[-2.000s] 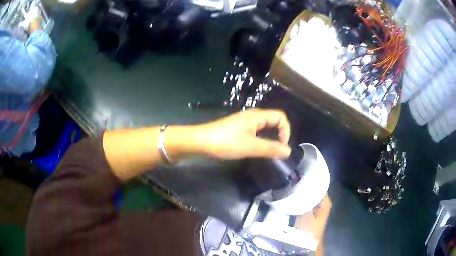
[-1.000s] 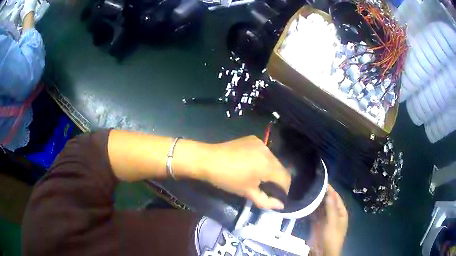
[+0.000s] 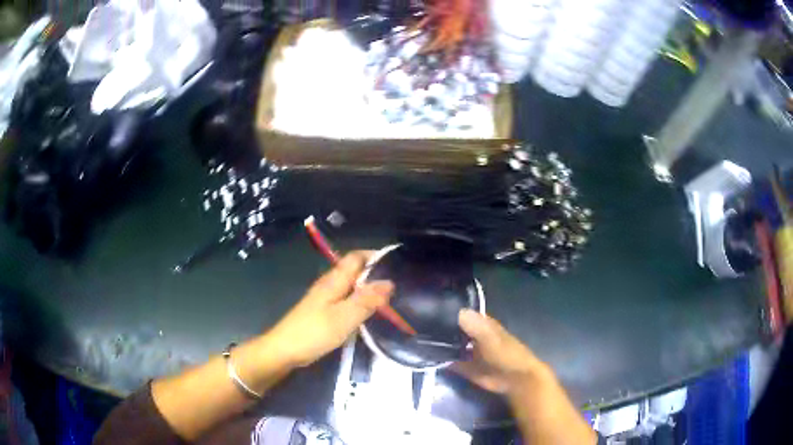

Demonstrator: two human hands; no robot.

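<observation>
A white housing [image 3: 380, 395] with a round ring at its far end lies in front of me near the bench edge. A glossy black cup [image 3: 426, 304] sits in the ring. My left hand [image 3: 326, 308] is at the ring's left side, with fingers at its rim. A red lead [image 3: 320, 241] with a white tip passes by these fingers and crosses the cup. My right hand [image 3: 504, 352] grips the ring's right side, thumb on the rim. The fingers beneath are hidden.
Beyond is an open carton [image 3: 383, 152] of small white parts and red-orange wires. A black cable bundle [image 3: 391, 200] lies along its near side. White stacked rings [image 3: 600, 52] stand behind right. Black parts [image 3: 78, 165] are heaped left. A white-and-black unit [image 3: 722, 222] lies right.
The view has turned right. My left hand has moved from inside the cup to its left rim. My right hand now shows at the right rim. The red lead now lies across the cup.
</observation>
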